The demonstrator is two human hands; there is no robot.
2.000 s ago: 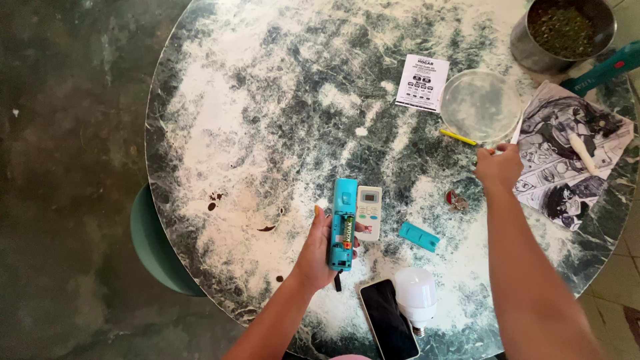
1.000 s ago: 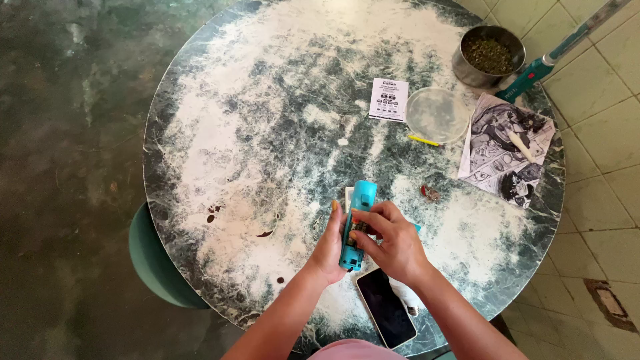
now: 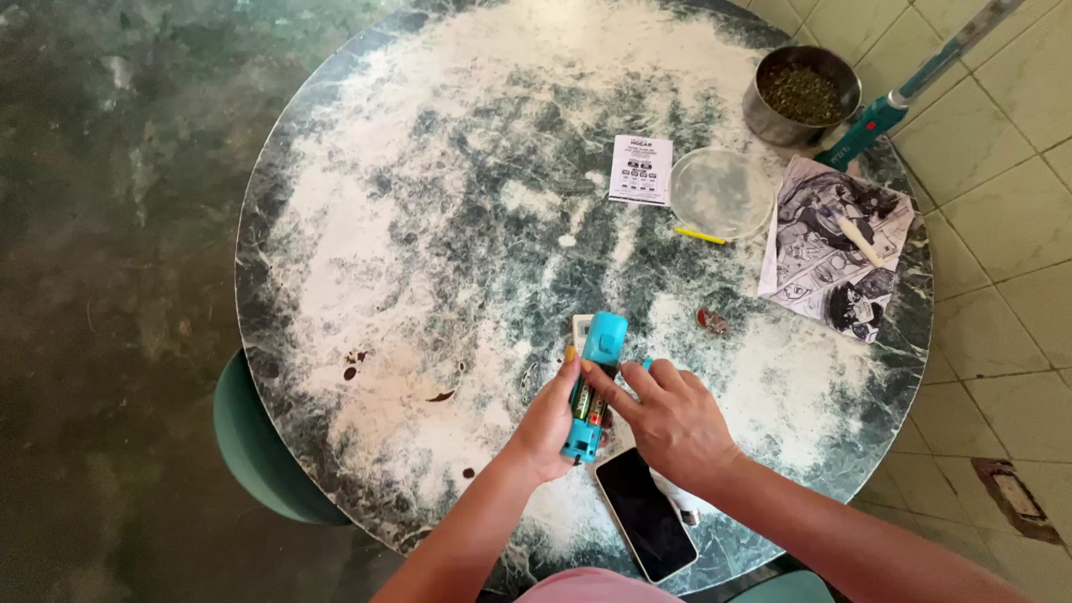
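My left hand [image 3: 544, 423] holds a blue handheld device [image 3: 605, 337] by its left side, its open battery compartment facing up. Two batteries [image 3: 589, 400] lie side by side in the compartment. The fingertips of my right hand [image 3: 682, 419] touch the device at the upper end of the batteries. A white remote control [image 3: 579, 327] lies on the table behind the device, mostly hidden. Below my right hand are a smartphone [image 3: 646, 515] with a dark screen and a white light bulb [image 3: 688, 509], which the hand partly covers.
On the round marble-patterned table [image 3: 402, 251] are a printed leaflet [image 3: 641, 170], a clear round lid [image 3: 723, 193], a yellow stick-like object [image 3: 700, 236], an illustrated sheet [image 3: 825, 276] and a metal pot [image 3: 758, 126] of dried plant matter. A green stool [image 3: 260, 444] stands at left; a tiled wall is at right.
My right hand, earlier out by the yellow object and the illustrated sheet, has come to the blue device. My left hand still holds the device. The view has shifted.
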